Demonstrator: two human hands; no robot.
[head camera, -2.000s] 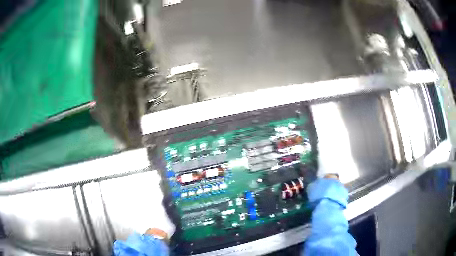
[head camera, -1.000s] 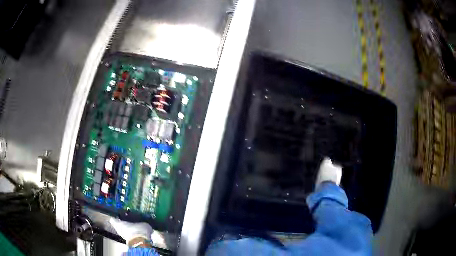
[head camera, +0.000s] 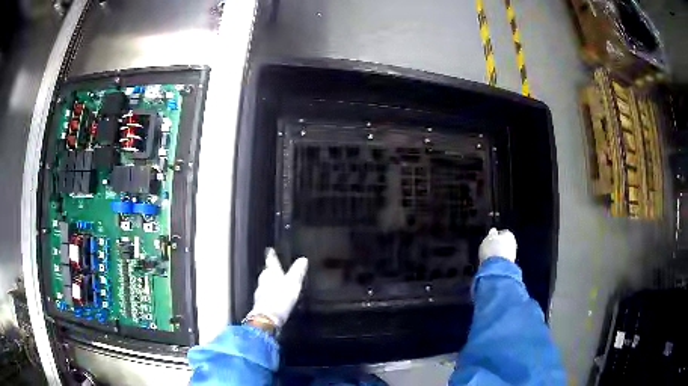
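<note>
A black solder pallet (head camera: 385, 226) with cut-out windows and small screws round its rim lies inside a large open black tote (head camera: 528, 181). My left hand (head camera: 279, 286), in a white glove, is at the pallet's left edge with thumb and fingers apart, holding nothing. My right hand (head camera: 498, 246), in a white glove, is at the pallet's right edge with its fingers bent; whether it grips the edge cannot be told. A green populated circuit board (head camera: 105, 203) sits in its black carrier on the conveyor at the left.
A silver conveyor rail (head camera: 225, 151) runs between the board and the tote. A wooden pallet (head camera: 626, 151) stands on the floor at the right, below wrapped goods. Yellow-black floor tape (head camera: 486, 45) shows beyond the tote. A black container (head camera: 641, 339) is at the lower right.
The view has shifted right, over the tote. My left hand has left the board carrier on the conveyor and come over the tote. My right hand is now at the pallet's right edge.
</note>
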